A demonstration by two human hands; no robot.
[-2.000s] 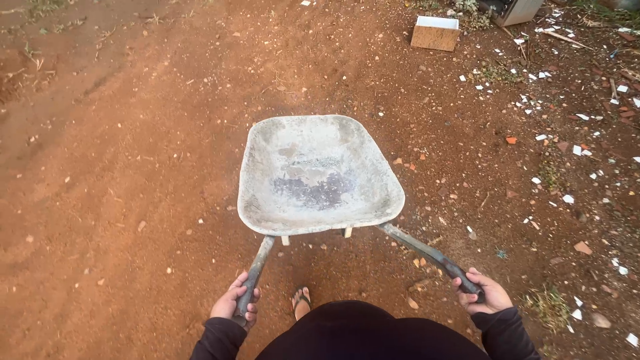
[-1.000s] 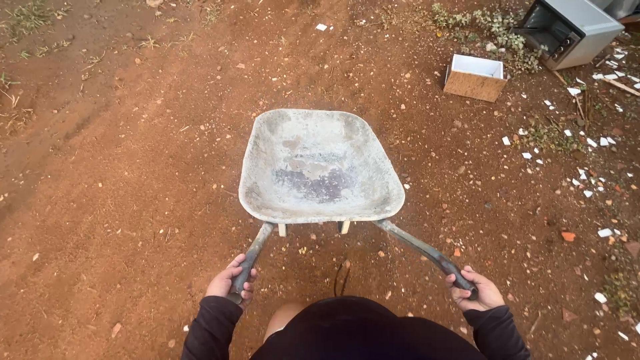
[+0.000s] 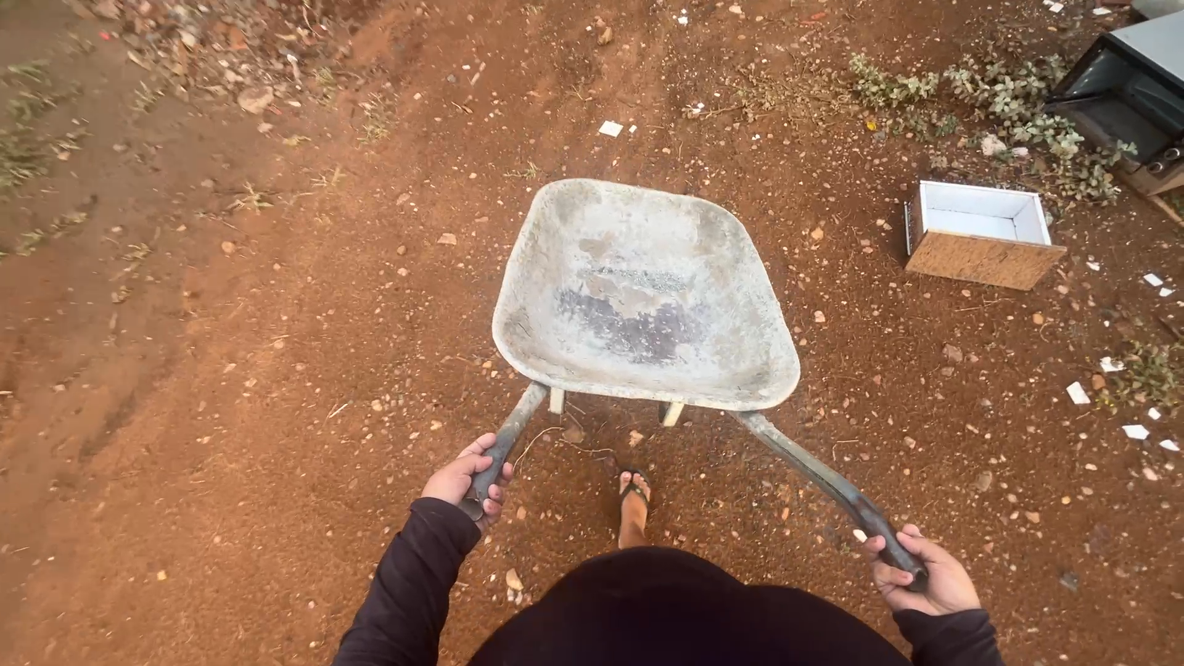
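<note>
A wheelbarrow with a pale, worn and stained tray (image 3: 647, 287) stands in front of me, with nothing loose in it. My left hand (image 3: 470, 479) is wrapped around the end of its left handle (image 3: 511, 427). Around the grip of the right handle (image 3: 823, 476) my right hand (image 3: 920, 569) is closed, lower in the view than the left. Two short light-coloured supports (image 3: 672, 413) show under the tray's near edge. The wheel is hidden beneath the tray. One foot in a flip-flop (image 3: 635, 492) shows between the handles.
Red-brown dirt with small stones surrounds the wheelbarrow. To the right lies an open box or drawer (image 3: 986, 262) with a white inside. Beyond it are low plants (image 3: 1017, 102) and a discarded oven-like appliance (image 3: 1133, 88). White fragments (image 3: 1078, 393) are scattered at right; rubble (image 3: 254, 97) lies upper left.
The wheelbarrow has moved forward over the dirt, with both hands staying on its handles. The box and appliance now show lower in the view, and rubble has appeared at upper left.
</note>
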